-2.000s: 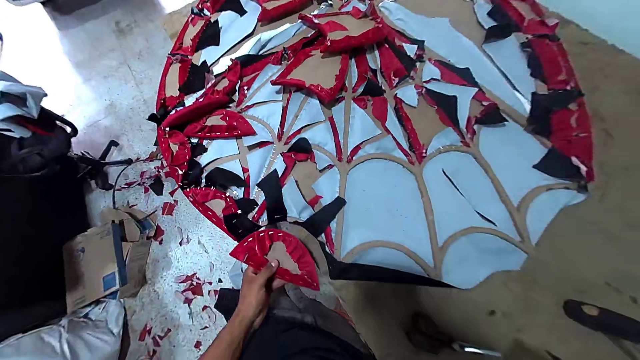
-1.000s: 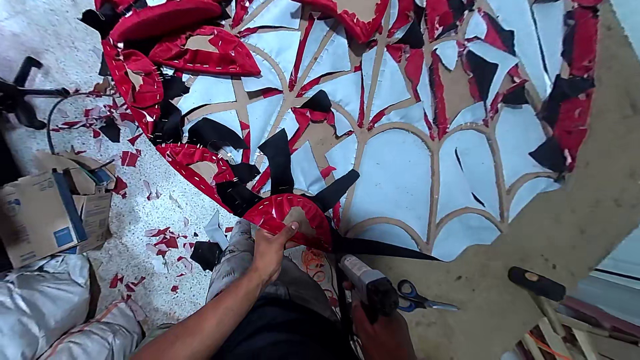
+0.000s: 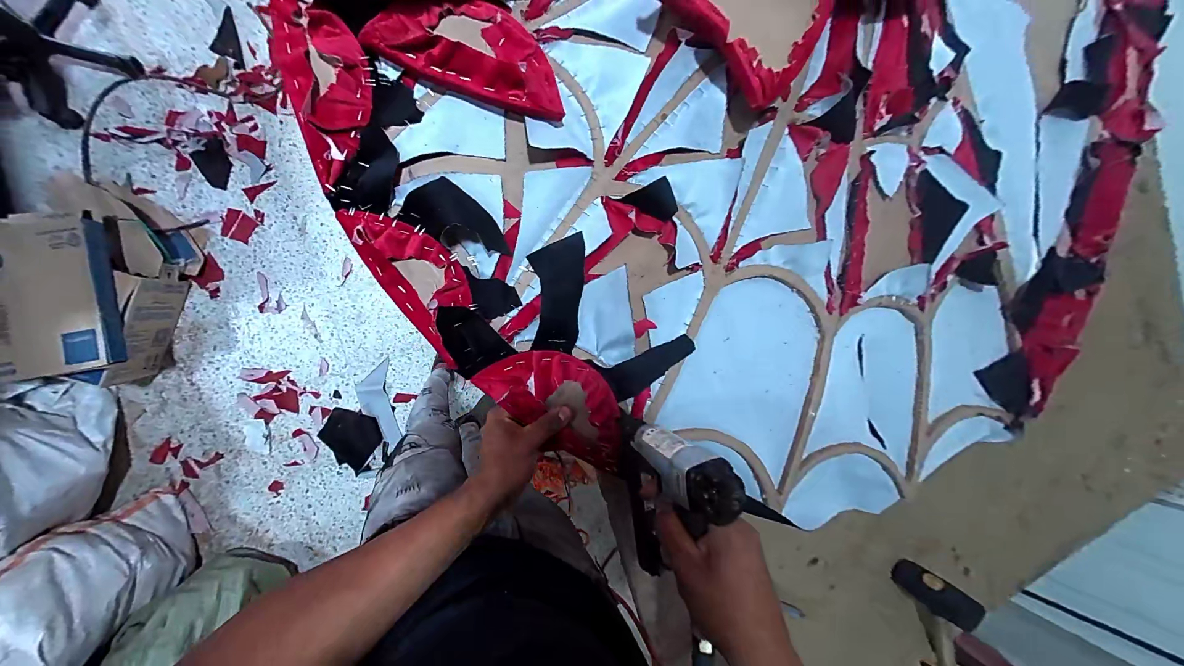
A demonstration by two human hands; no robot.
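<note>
A large panel point(image 3: 763, 356) covered in white, red and black fabric pieces spreads before me, with stapled red sections along its left edge. At its lower edge my left hand point(image 3: 509, 453) grips a half-round red fabric-covered piece point(image 3: 518, 381), thumb on its bare brown middle. Rows of staples show on the red fabric. My right hand point(image 3: 708, 564) is closed around a staple gun point(image 3: 684, 467), whose nose touches or nearly touches the right side of the red piece. Black fabric strips point(image 3: 558, 291) stick out above that piece.
A black-headed hammer point(image 3: 936, 594) lies on the brown surface at lower right. Cardboard boxes point(image 3: 51, 296) and filled sacks point(image 3: 46, 462) stand at left. Red and black scraps point(image 3: 277, 393) litter the speckled floor. A dark cable point(image 3: 88, 139) curves at upper left.
The right hand, out of view two seconds ago, came in with the staple gun and has brought it to the red piece. The left hand keeps hold of that piece. The view has moved closer.
</note>
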